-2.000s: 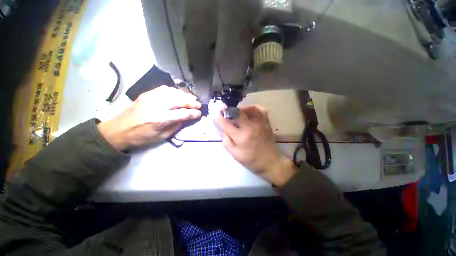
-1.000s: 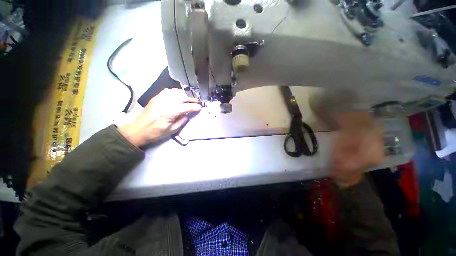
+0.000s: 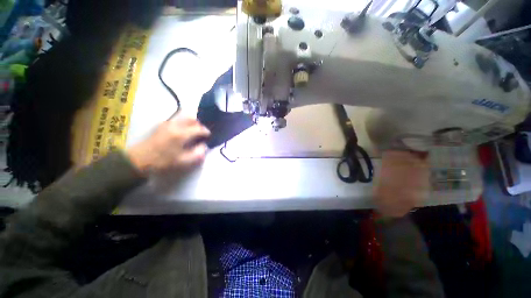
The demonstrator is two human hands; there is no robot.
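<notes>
A black fabric piece (image 3: 224,119) lies on the table with its narrow end at the needle and presser foot (image 3: 269,119). A black cord (image 3: 165,75) curves on the table left of it, and a thin black loop shows below the fabric. My left hand (image 3: 174,145) is blurred at the fabric's left edge, over the cord's lower end; whether it grips either cannot be told. My right hand (image 3: 402,183) is blurred at the right, below the machine's handwheel area; its fingers are unclear.
The white sewing machine (image 3: 372,75) arches over the work. Black shears (image 3: 354,160) lie right of the needle. Yellow printed tape (image 3: 113,99) runs along the table's left side, beside a shaggy dark heap (image 3: 46,116). Red material hangs at the lower right.
My left hand has drawn back from the needle to the left. My right hand went from the needle to the machine's right end and stays there. The view has shifted, showing more of the machine.
</notes>
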